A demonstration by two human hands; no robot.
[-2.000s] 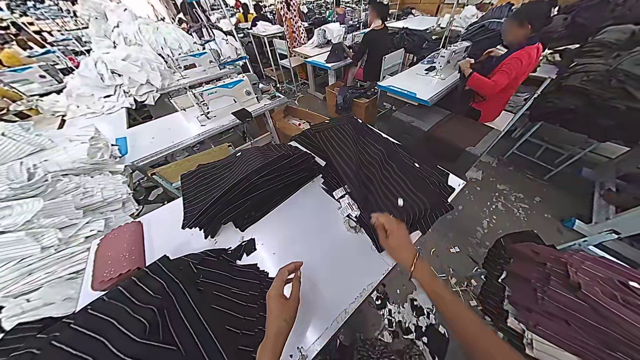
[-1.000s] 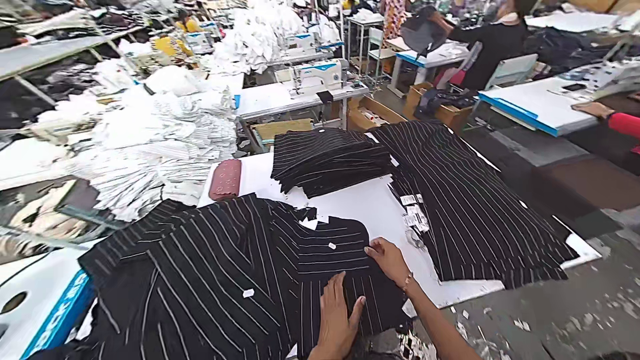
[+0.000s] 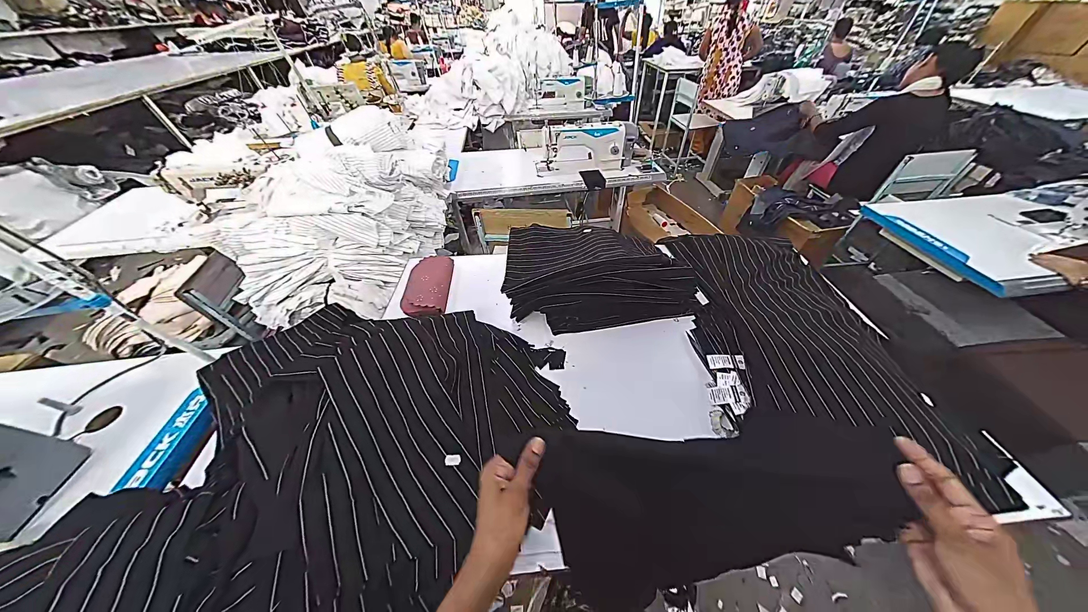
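A piece of plain black fabric (image 3: 722, 501) is stretched between my two hands above the near side of the white table (image 3: 629, 374). My left hand (image 3: 506, 501) pinches its left edge with the thumb raised. At its right edge, my right hand (image 3: 960, 527) grips the cloth between thumb and fingers. Black pinstriped pieces (image 3: 382, 416) with a small white sticker lie spread on the left. A neat stack of pinstriped pieces (image 3: 595, 276) sits at the far side of the table. Longer pinstriped panels (image 3: 816, 340) cover the right, beside white printed labels (image 3: 727, 382).
A dusty-red case (image 3: 427, 286) lies at the table's far left corner. Beyond are a white sewing machine (image 3: 586, 146), heaped white striped garments (image 3: 340, 212) and cardboard boxes (image 3: 667, 212). A person in black (image 3: 884, 127) sits at the upper right. Scraps litter the floor on the right.
My hands, apart two seconds ago, were on pinstriped cloth one second ago; now they hold plain black fabric stretched between them. The view has swung right to left.
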